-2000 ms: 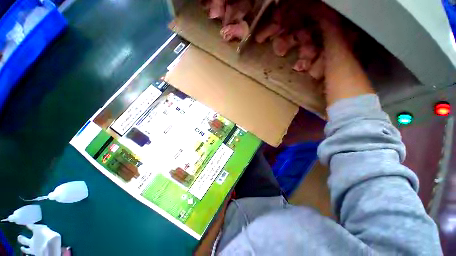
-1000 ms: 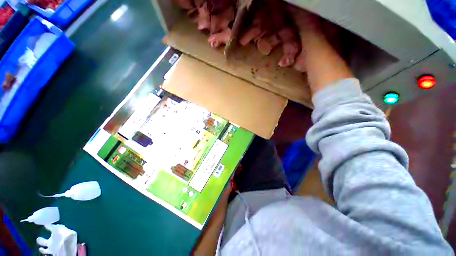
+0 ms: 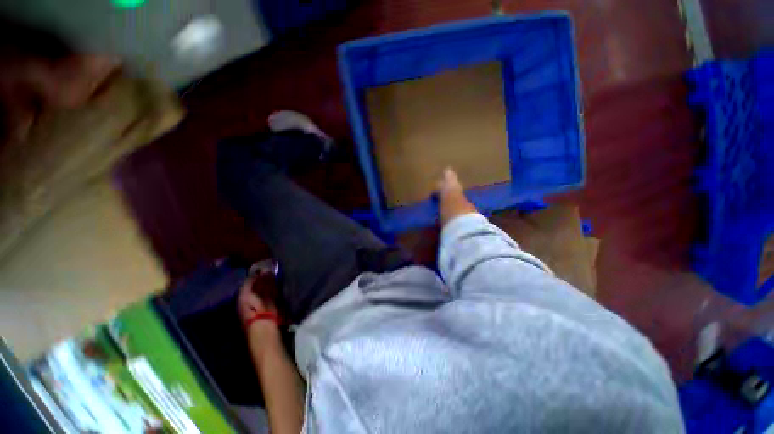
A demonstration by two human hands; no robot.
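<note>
A large blue crate (image 3: 570, 110) stands on the dark red floor, with a flat brown cardboard liner (image 3: 441, 119) in its bottom. My right hand (image 3: 451, 185) is over the crate's near edge, small and blurred; whether it holds anything cannot be told. My left hand (image 3: 258, 292), with a red band at the wrist, is low beside my thigh; its fingers are partly hidden and its grip is unclear. Pinkish-brown moulded parts (image 3: 51, 85) show blurred at the upper left, above the brown cardboard flap (image 3: 76, 254).
The printed mat (image 3: 144, 364) is at the lower left. The pale oven box (image 3: 153, 34) is at the upper left. Another blue crate (image 3: 737, 178) stands at the right. A blue item with black things (image 3: 751, 386) is at the lower right. Loose cardboard (image 3: 564, 246) lies below the crate.
The view has turned right, from the bench and oven to the floor crate. My right hand has left the oven mouth and is now at the crate. The bottles and glove are out of view.
</note>
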